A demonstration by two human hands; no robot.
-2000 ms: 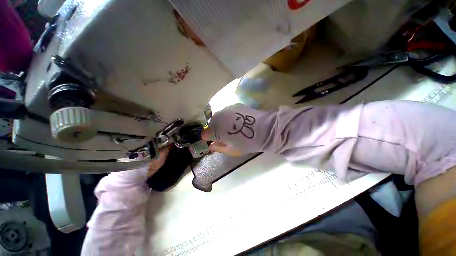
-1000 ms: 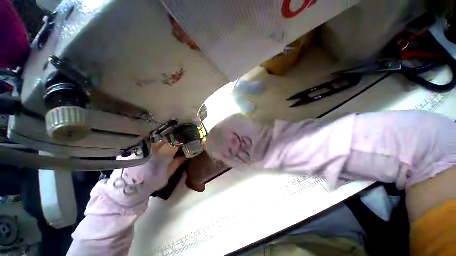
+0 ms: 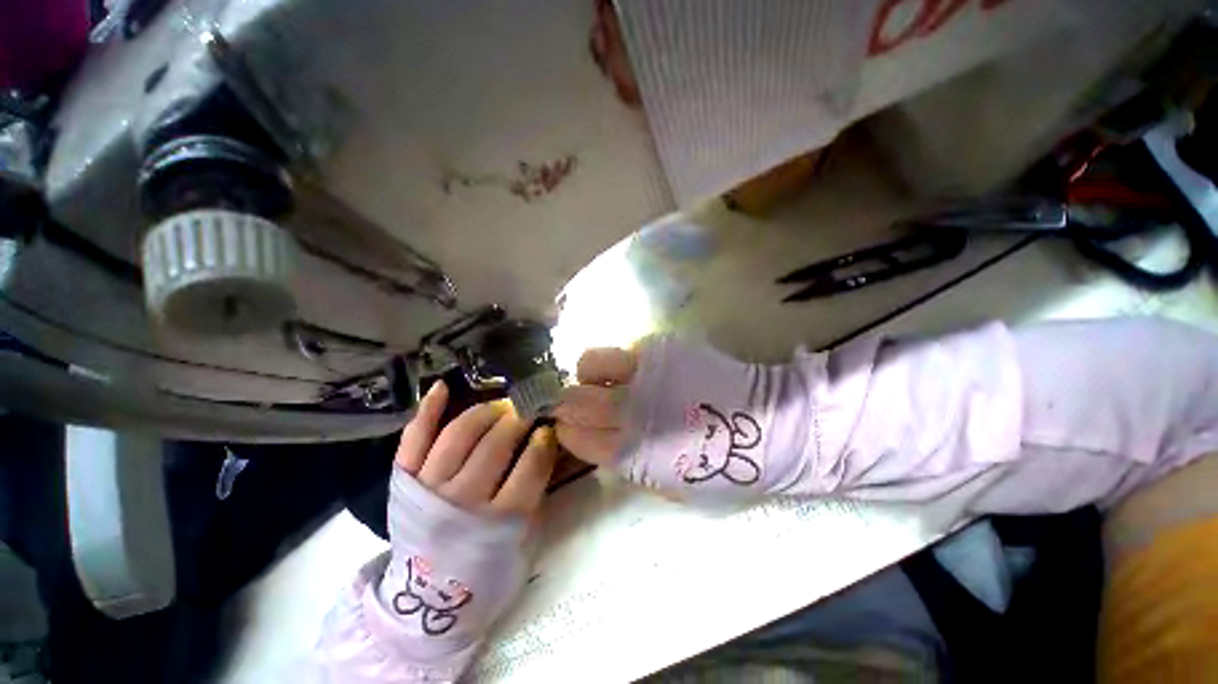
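The white sewing machine head (image 3: 441, 120) spans the upper left, with its presser foot and needle area (image 3: 514, 374) lit at the lower end. My left hand (image 3: 474, 448) lies just below the presser foot, fingers together on a small piece of black fabric (image 3: 466, 393). My right hand (image 3: 592, 408) is beside the foot on the right, fingertips bent down at the fabric edge. Both hands wear pink sleeves over the wrists. The fabric is mostly hidden under the fingers and the machine.
Black thread snips (image 3: 875, 263) lie right of the lamp glow. Scissors with black and red handles (image 3: 1135, 254) lie farther right. A ribbed pale dial (image 3: 221, 271) juts from the machine. A yellow-brown container (image 3: 781, 183) sits under the arm. The white table (image 3: 641, 575) has ruler markings.
My left hand has come out from under the machine head, its fingers now visible near the foot. My right fingers now show beside the foot. The camera view has shifted slightly closer.
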